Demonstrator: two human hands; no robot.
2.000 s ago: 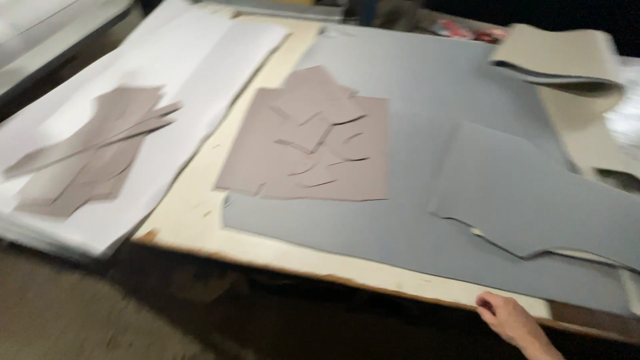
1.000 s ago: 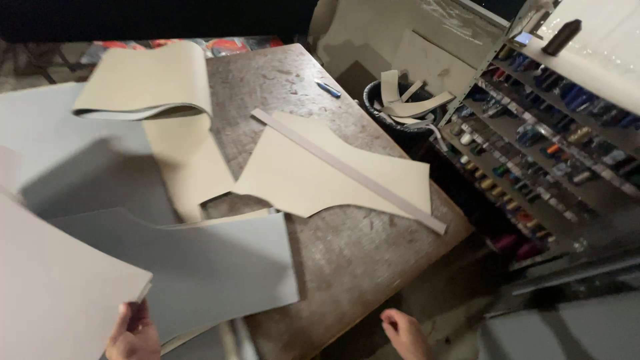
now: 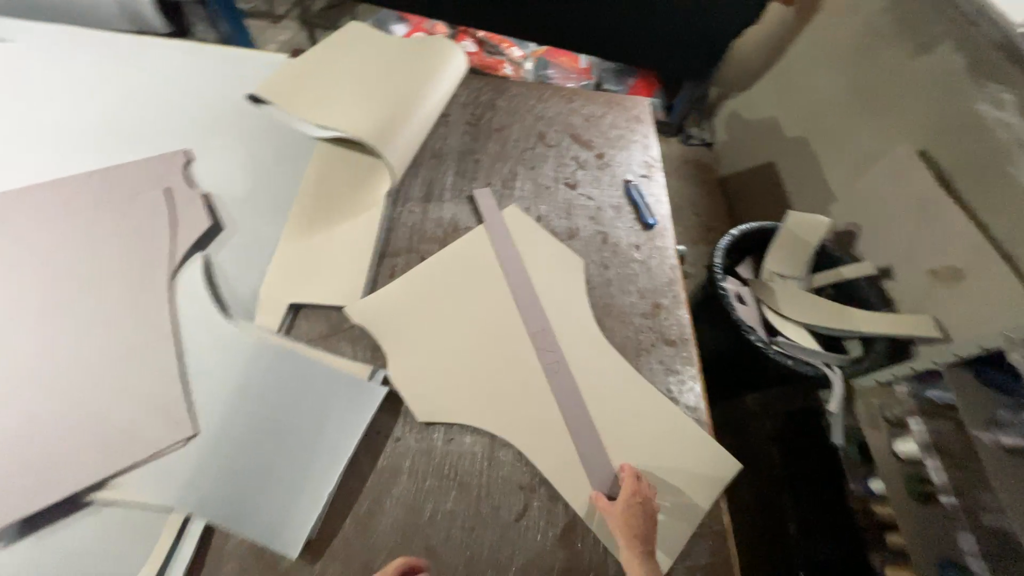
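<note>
My right hand (image 3: pixel 632 512) has its thumb and fingers at the lower end of a long mauve strip (image 3: pixel 540 332). This strip lies slantwise across a cream shaped sheet piece (image 3: pixel 456 352) on the dark wooden table (image 3: pixel 448 472). Only the fingertips of my left hand (image 3: pixel 404 566) show at the bottom edge; what they do is hidden. A large mauve sheet piece (image 3: pixel 88 336) is at the left, over pale grey sheets (image 3: pixel 280 440). Behind them a cream sheet (image 3: pixel 368 80) is folded over on itself.
A blue utility knife (image 3: pixel 640 204) lies near the table's right edge. Beyond that edge stands a black-lined bin (image 3: pixel 724 256) with cream and mauve offcuts. Red and clear packaging (image 3: pixel 512 56) is behind the table, and a shelf with small items (image 3: pixel 912 472) is at lower right.
My right hand, away from the strip a second ago, is now at its lower end. The left hand has let go of the mauve sheet. The view has swung right since the earliest frame.
</note>
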